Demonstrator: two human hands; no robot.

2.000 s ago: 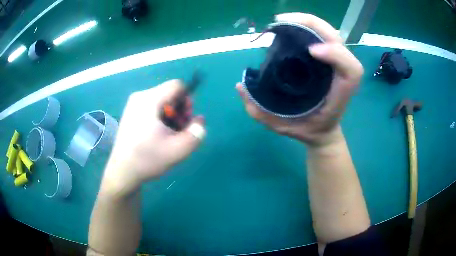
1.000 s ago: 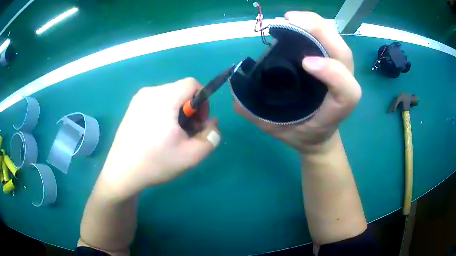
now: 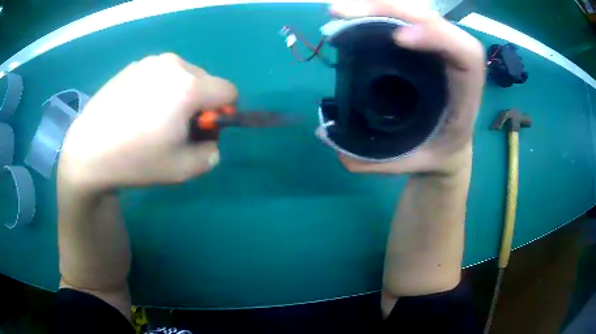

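Observation:
My right hand (image 3: pixel 451 85) holds a black round housing (image 3: pixel 392 98) with its hollow side facing me, the thumb over the upper rim. A silver mesh cover (image 3: pixel 366 156) runs around the housing's rim. Thin red and black lead wires (image 3: pixel 304 49) with small white ends hang out at its upper left. My left hand (image 3: pixel 144 124) is closed around pliers (image 3: pixel 215 121) with orange bands on the handles. The blurred jaws point right, a little short of the housing's left edge and not touching it. A pale band is on a finger of my left hand.
Loose curved mesh covers (image 3: pixel 25 196) lie at the far left, some cut off by the frame's edge. A spare black unit (image 3: pixel 506 65) lies at the upper right, with a claw hammer (image 3: pixel 512 189) below it. A white edge strip (image 3: pixel 215 12) borders the green bench.
The pliers have moved from the housing's left edge away to the left and now point level. The housing has shifted slightly right. The view has shifted, and the yellow cylinders are out of the bench view.

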